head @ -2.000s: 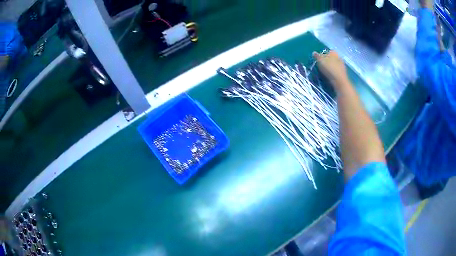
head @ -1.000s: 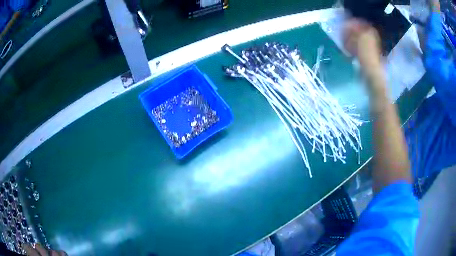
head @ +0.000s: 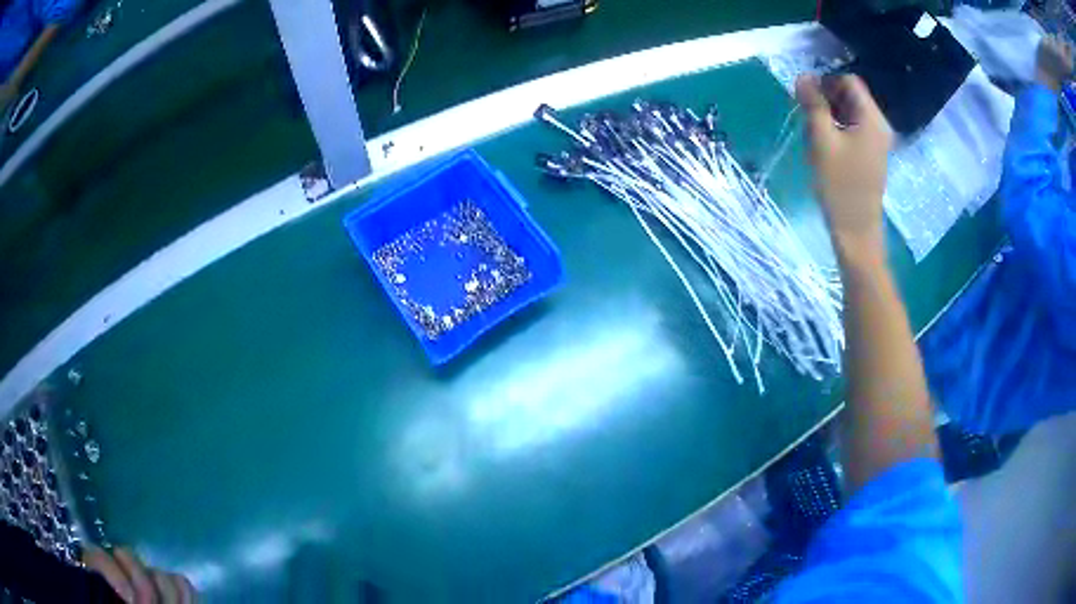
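My right hand (head: 847,148) is raised at the upper right, past the cable heads, with its fingers curled. Whether it pinches anything small is unclear. A thin pale strand runs close to its fingertips. A fanned bundle of white cables (head: 737,242) with dark heads lies on the green mat, left of my right forearm. A blue parts bin (head: 540,250) holds many small silvery screws (head: 443,316). My left hand (head: 139,580) shows only as fingers at the bottom left edge, beside a dark object (head: 41,569); its grip is hidden.
A tray of small round modules (head: 33,472) is at the left edge, with loose clear pieces beside it. A grey post (head: 321,94) stands at the pale bench edge (head: 230,242). A black housing (head: 903,65) is upper right. Another person's blue sleeve (head: 1032,189) is at the right.
My right hand has moved up and right from the cable heads since the oldest frame. My left fingers have come into view at the lower left. The camera view has shifted.
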